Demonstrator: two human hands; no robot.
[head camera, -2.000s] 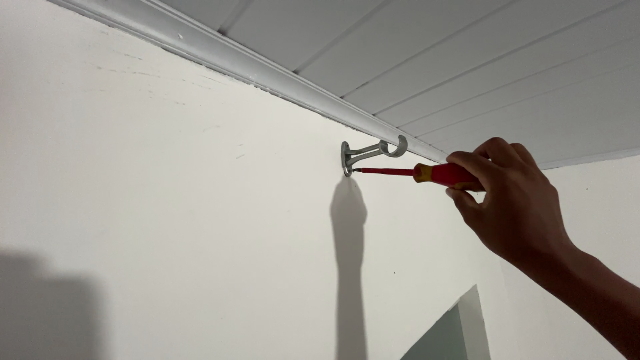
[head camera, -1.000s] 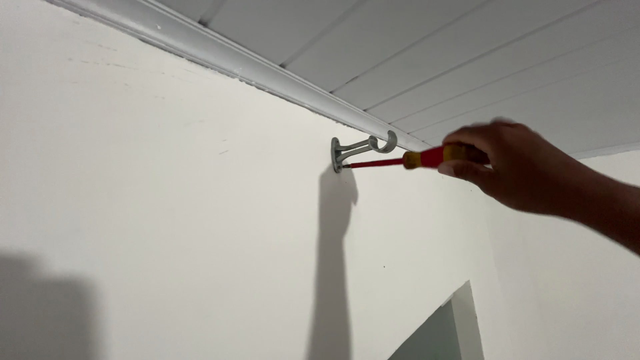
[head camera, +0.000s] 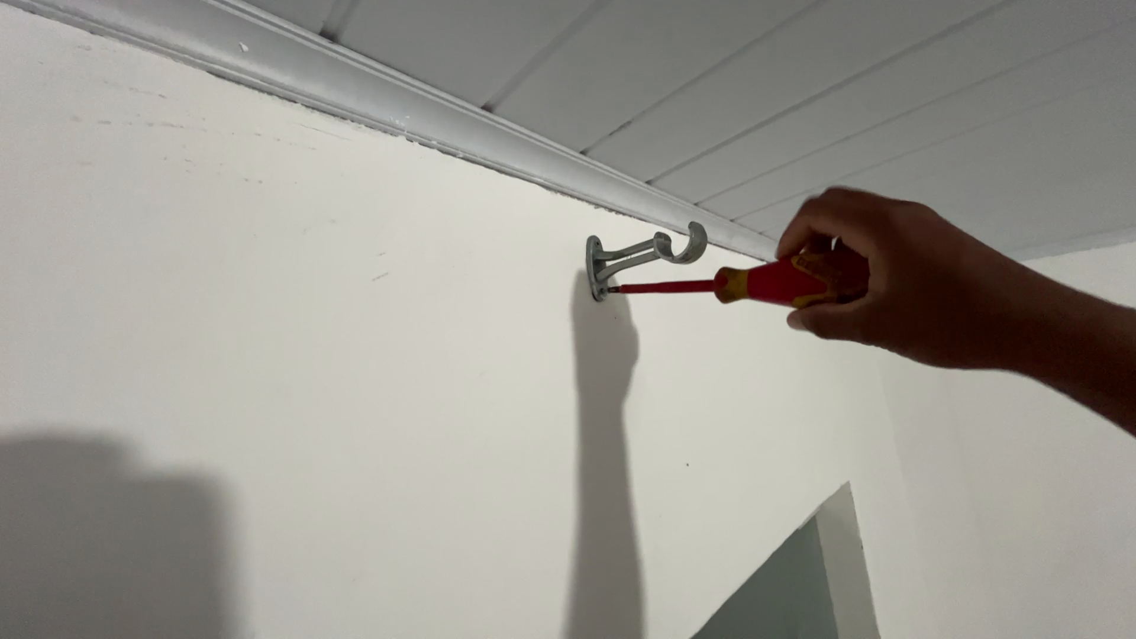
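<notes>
My right hand reaches in from the right edge, its fingers and thumb closed around the handle of a red and yellow screwdriver. The red shaft points left, and its tip meets the lower end of the base plate of a grey curtain rod bracket. That bracket sits on the white wall just under the ceiling moulding, its open hook-shaped cradle facing up. A screw head at the tip is too small to make out clearly. My left hand is not in view.
Pale moulding runs diagonally between the wall and the panelled ceiling. A recessed opening with a pale edge shows at the lower right. Shadows fall on the wall below the bracket and at the lower left.
My right hand has shifted its pose around the screwdriver handle, with the fingers now more arched than a second ago. The screwdriver tip has stayed at the bracket's lower end.
</notes>
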